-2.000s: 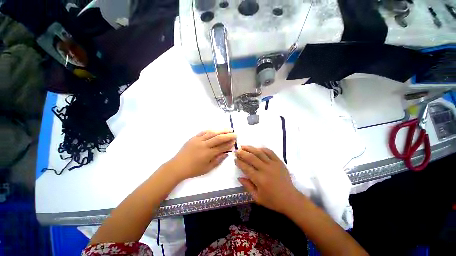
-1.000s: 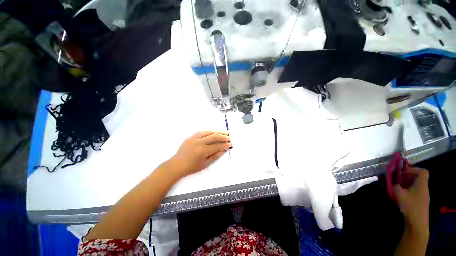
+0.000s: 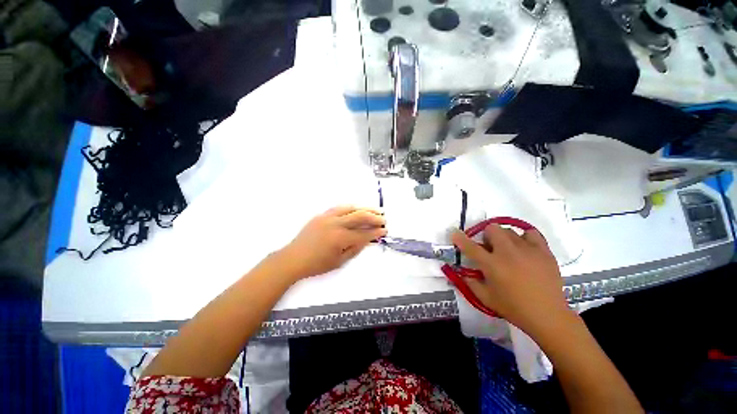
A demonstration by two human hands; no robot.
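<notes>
The white fabric piece (image 3: 267, 194) lies on the table and under the machine's presser foot (image 3: 388, 170). My left hand (image 3: 339, 240) rests flat on it, fingertips at the lower end of a short black cord (image 3: 381, 194) that runs down from the foot. My right hand (image 3: 513, 271) holds the red-handled scissors (image 3: 420, 247). Their silver blades point left and their tips are at my left fingertips. Whether the blades are fully closed is hard to tell. A second black cord (image 3: 463, 210) lies on the cloth to the right, its lower part behind the scissors and fingers.
The white sewing machine head (image 3: 452, 57) stands behind my hands. A pile of cut black cords (image 3: 141, 182) lies at the left. Dark fabric (image 3: 218, 69) is behind it. A black cloth strip (image 3: 598, 113) drapes over the machine. White cloth with black lines (image 3: 267, 376) hangs below the ruler-marked edge.
My right hand first left the cloth and took hold of the scissors at the table's right side. It has now brought them left to the cord by my left fingertips. My left hand stays on the cloth.
</notes>
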